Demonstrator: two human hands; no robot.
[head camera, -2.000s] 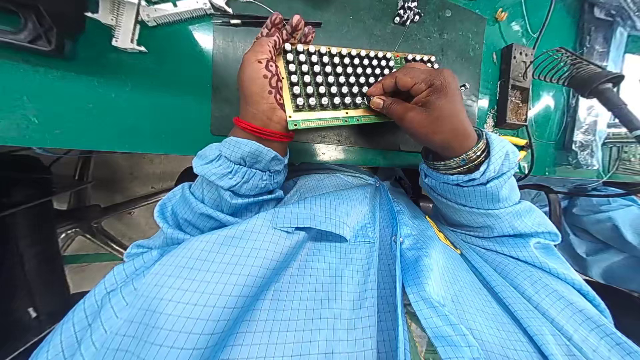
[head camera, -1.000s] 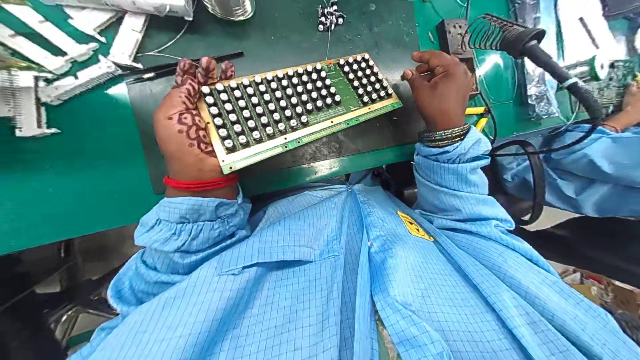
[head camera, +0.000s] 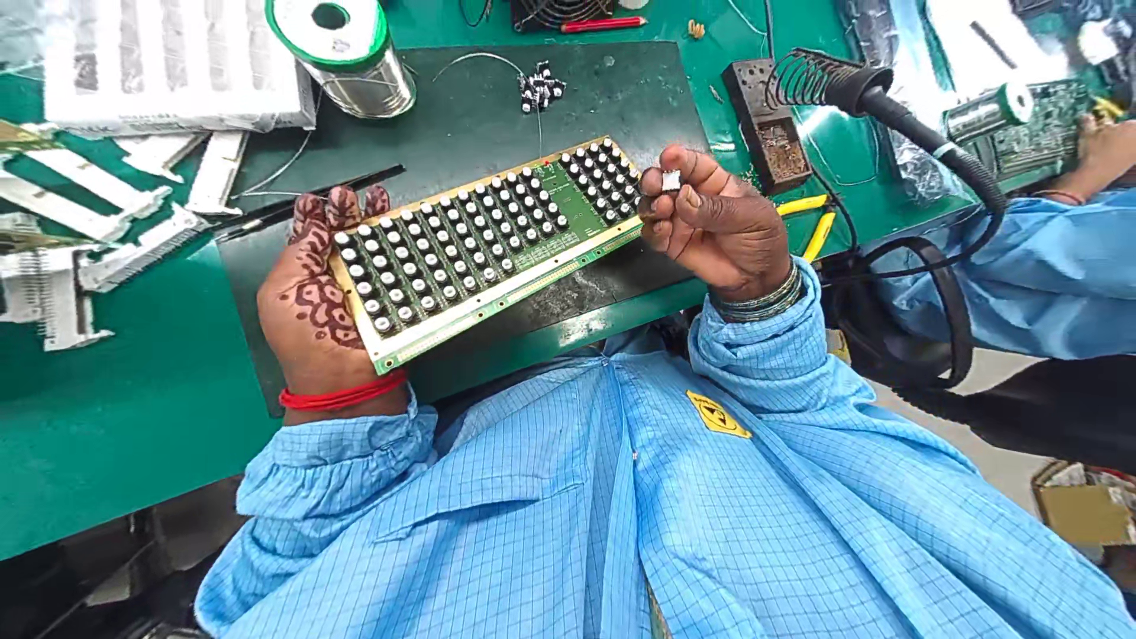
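A long green circuit board (head camera: 581, 210) with rows of black, white-topped cylindrical components is held tilted above a dark mat (head camera: 453, 75). My left hand (head camera: 315, 297) grips its left end, palm up, with the fingers showing past the far edge. Beside the board's right end, my right hand (head camera: 710, 217) pinches a small white and silvery piece (head camera: 671, 180) between thumb and fingers. Its exact kind cannot be told. Behind the board, a small pile of black and white components (head camera: 540, 87) lies on the mat.
A solder wire spool (head camera: 359, 71) stands at the back left near white plastic connector parts (head camera: 142, 248). Black tweezers (head camera: 311, 202) lie behind my left hand. At right are a soldering iron holder (head camera: 821, 80), yellow-handled pliers (head camera: 818, 232) and a co-worker's hand (head camera: 1105, 155).
My right hand was on the board's components two seconds ago, then moved off to its right. It now shows a small piece in its fingers. The view has shifted.
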